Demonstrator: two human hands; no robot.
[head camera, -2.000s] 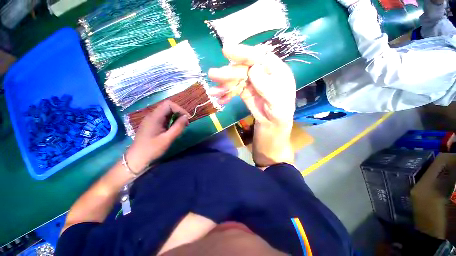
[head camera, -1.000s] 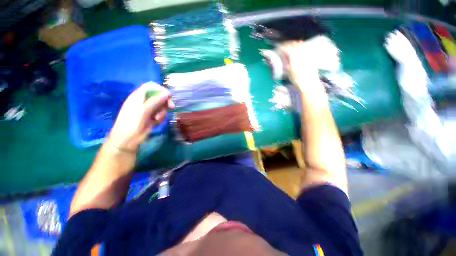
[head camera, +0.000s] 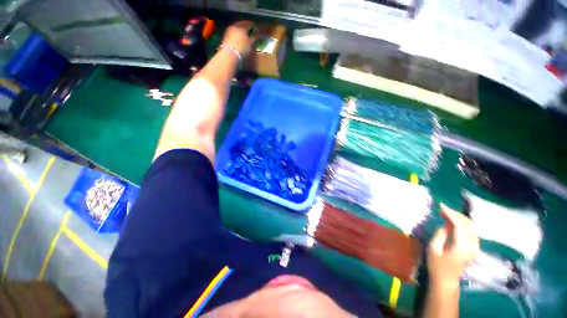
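Note:
My left hand (head camera: 239, 38) reaches far forward to a small brown carton (head camera: 270, 54) behind the blue tray. A small dark spot shows at its fingers; whether it is held is unclear. My right hand (head camera: 452, 243) is blurred, fingers partly curled, between the brown wires (head camera: 367, 239) and the right white wires (head camera: 505, 225); its grip is unclear. The blue tray (head camera: 334, 124) holds dark-blue connector housings (head camera: 264, 163). Right of it lie green wires (head camera: 391, 140) and purple and white wires (head camera: 376, 194). White-and-black wires (head camera: 494, 273) lie near the right hand.
Black wires (head camera: 503, 183) lie at the far right. A long pale-edged box (head camera: 404, 84) stands behind the green wires. An orange-and-black object (head camera: 198, 31) is left of the carton. A blue parts bin (head camera: 81, 195) with pale parts sits low at left.
The view has swung left. My left hand has moved from beside the tray to the carton behind it. My right hand has come back from the far white wires toward the brown wires.

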